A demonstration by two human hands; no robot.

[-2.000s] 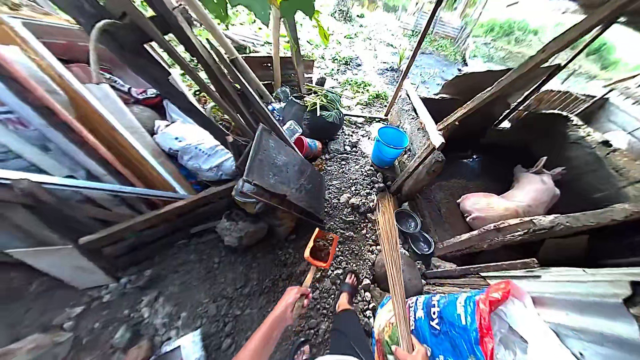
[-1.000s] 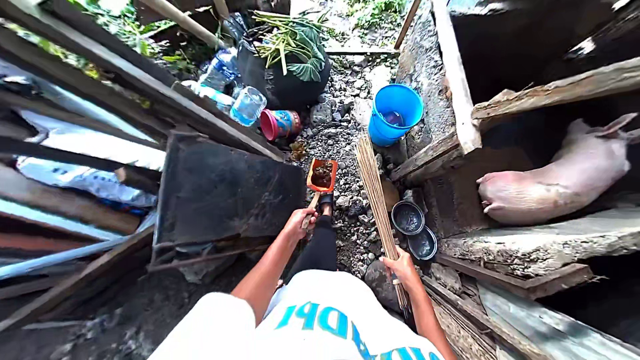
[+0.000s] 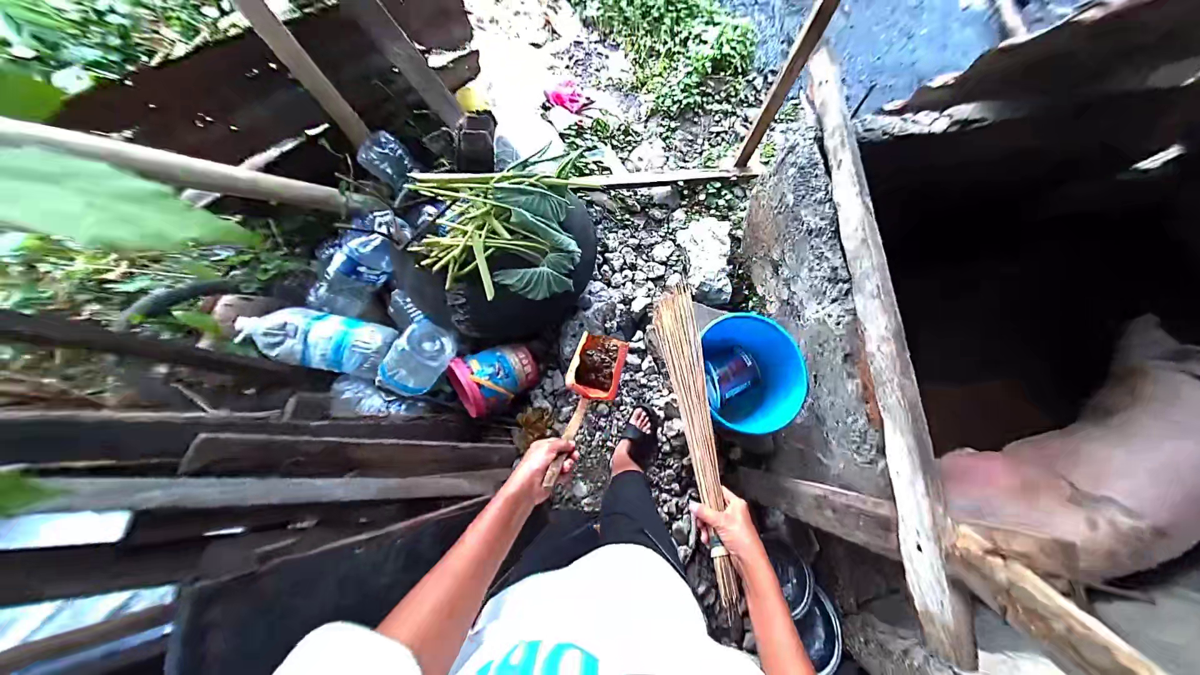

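My left hand [image 3: 544,469] grips the wooden handle of an orange scoop [image 3: 597,366], whose pan holds dark brown matter. The scoop is over the gravel path, right of a pink and blue container [image 3: 494,378] lying on its side. My right hand [image 3: 728,525] is closed around the lower part of a stick broom [image 3: 692,403], its long bristles pointing away from me. Beside the broom stands a blue bucket [image 3: 783,375] with a can-like container [image 3: 733,375] inside. My sandaled foot [image 3: 639,433] is between the scoop and the broom.
A black rounded container [image 3: 478,319] with cut green stalks and leaves [image 3: 534,225] on top stands ahead, beside plastic bottles [image 3: 323,342]. Wooden planks [image 3: 347,455] line the left. On the right, a pig [image 3: 1106,459] lies behind a wooden rail [image 3: 886,356]; dark bowls [image 3: 816,637] sit near my right forearm.
The view has moved forward along the path, bringing the bucket, bottles and leafy stalks closer. Both hands keep hold of the scoop and the broom.
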